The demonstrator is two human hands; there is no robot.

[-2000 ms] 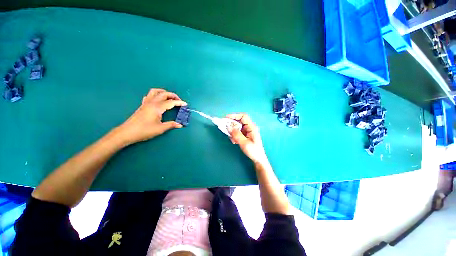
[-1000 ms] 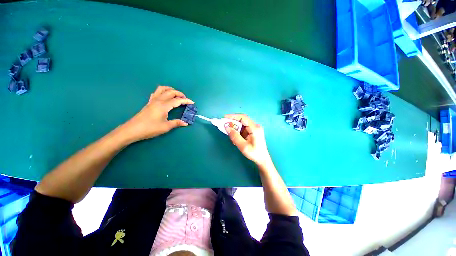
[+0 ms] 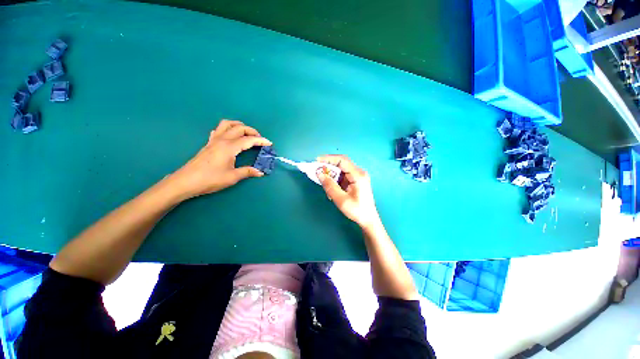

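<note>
My left hand (image 3: 223, 156) holds a dark plastic housing (image 3: 264, 160) between thumb and fingers, over the green bench left of centre. My right hand (image 3: 349, 188) holds a white applicator bottle (image 3: 319, 172) with a small red mark. Its thin pale tip points left and reaches the housing's right side near the top; whether it touches cannot be told. A small cluster of dark parts (image 3: 414, 156) lies right of my right hand. A larger pile of dark parts (image 3: 528, 167) lies further right. Several dark blocks (image 3: 54, 70) lie spaced out at far left.
A blue tray (image 3: 516, 66) stands behind the right-hand pile. Blue crates (image 3: 477, 286) are below the bench's front edge at right, and another blue crate (image 3: 21, 284) is at lower left. A darker green surface (image 3: 393, 31) runs behind the bench (image 3: 210, 231).
The view has shifted slightly since the earliest frame. Since the last earlier frame, the applicator and my right hand have moved very slightly. Both hands keep their holds.
</note>
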